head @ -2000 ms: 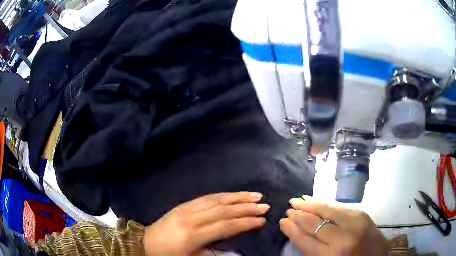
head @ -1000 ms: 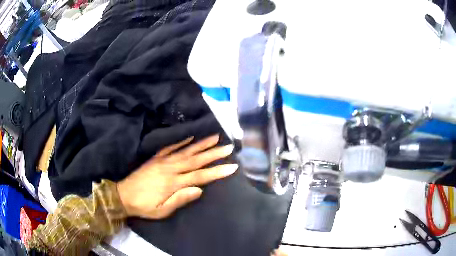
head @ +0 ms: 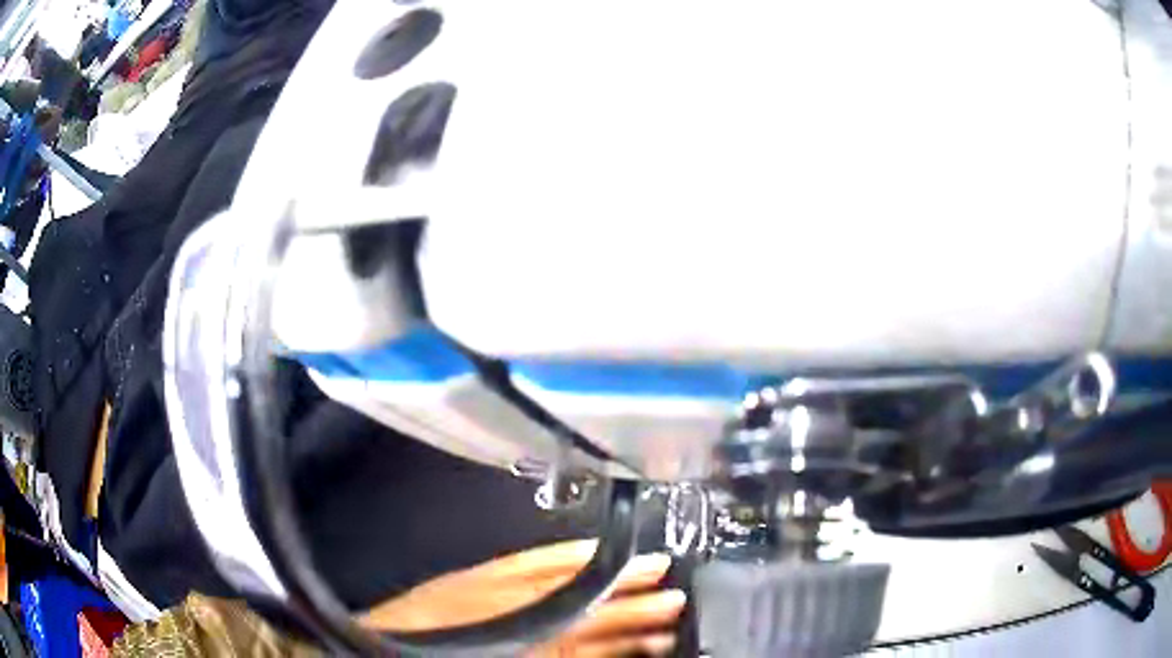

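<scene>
My left hand (head: 614, 620) lies on the smooth black cloth (head: 386, 514) at the bottom centre, fingers pointing right and slightly apart. The guard bar and the frame's bottom edge hide part of it. The white sewing machine head (head: 771, 180) with a blue stripe fills most of the view. A blurred, shiny curved guard bar (head: 212, 411) loops in front of the cloth and hand. Small metal parts (head: 559, 489) show under the head, close to the fingertips. The needle point cannot be made out. My right hand is not in view.
Black thread snips (head: 1099, 575) and red loop handles (head: 1141, 533) lie on the white table (head: 951, 585) at the right. A grey ribbed knob (head: 794, 611) hangs near the bottom centre. Blue (head: 58, 617) and red (head: 100, 634) items stand at the lower left.
The view has moved closer to the machine head, which now covers far more of the cloth. My left hand has moved right and down in the picture. The right fingertip at the bottom edge is gone.
</scene>
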